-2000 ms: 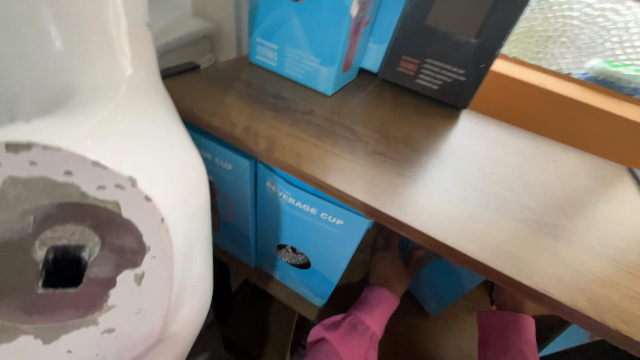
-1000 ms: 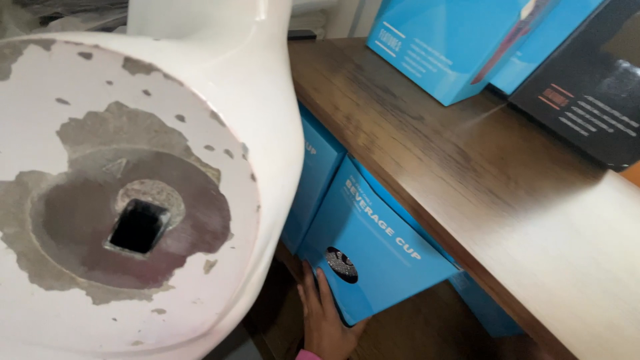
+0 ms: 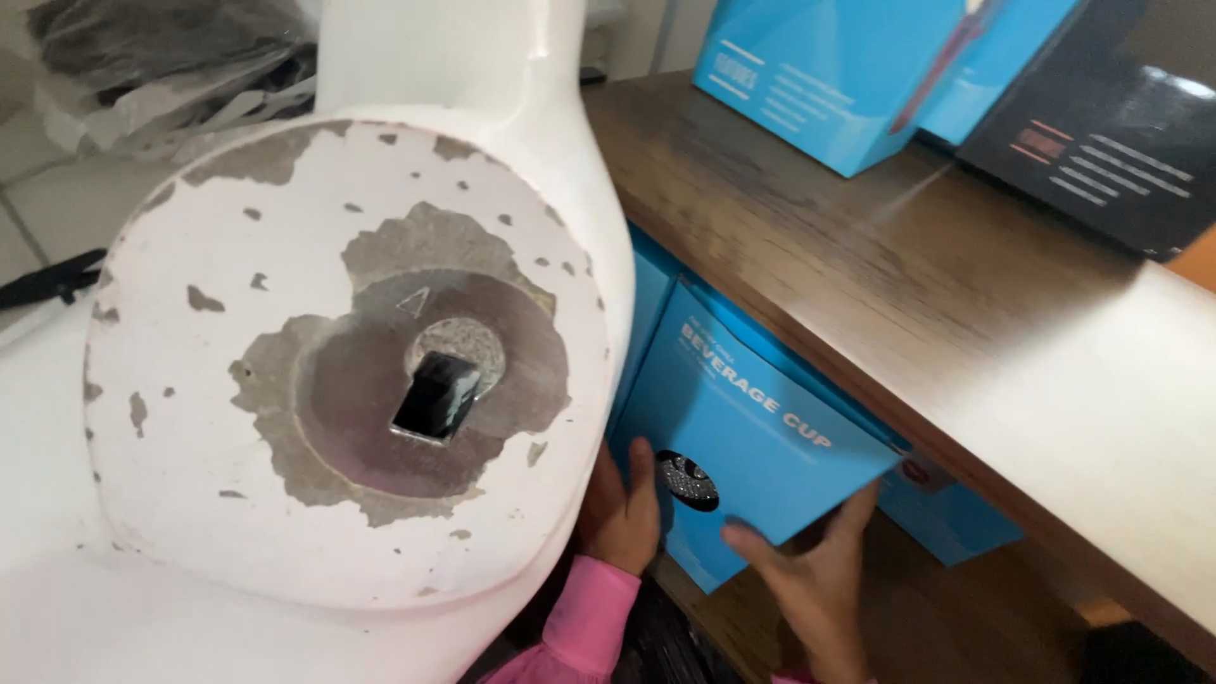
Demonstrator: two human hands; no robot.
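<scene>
A blue beverage cup box (image 3: 760,418) stands tilted on the lower shelf, under the wooden shelf board. My left hand (image 3: 622,508) is at the box's lower left side, its fingers upright against the edge and partly hidden by the white moulded plastic piece. My right hand (image 3: 817,570) grips the box's lower right corner, thumb on the front face and fingers along the side. Both hands hold this one box between them. Another blue box (image 3: 646,304) stands directly to its left, and one more blue box (image 3: 950,518) lies behind to the right.
A large white plastic piece (image 3: 199,456) with a peeling round face and a square hole fills the left. On the wooden shelf board (image 3: 760,218) stand blue boxes (image 3: 798,76) and a black box (image 3: 1102,142). Clear plastic wrapping (image 3: 171,57) lies at the upper left.
My right hand has come onto the right corner of the front beverage cup box; one second ago only one hand showed at its lower edge. The view has shifted left since two seconds ago.
</scene>
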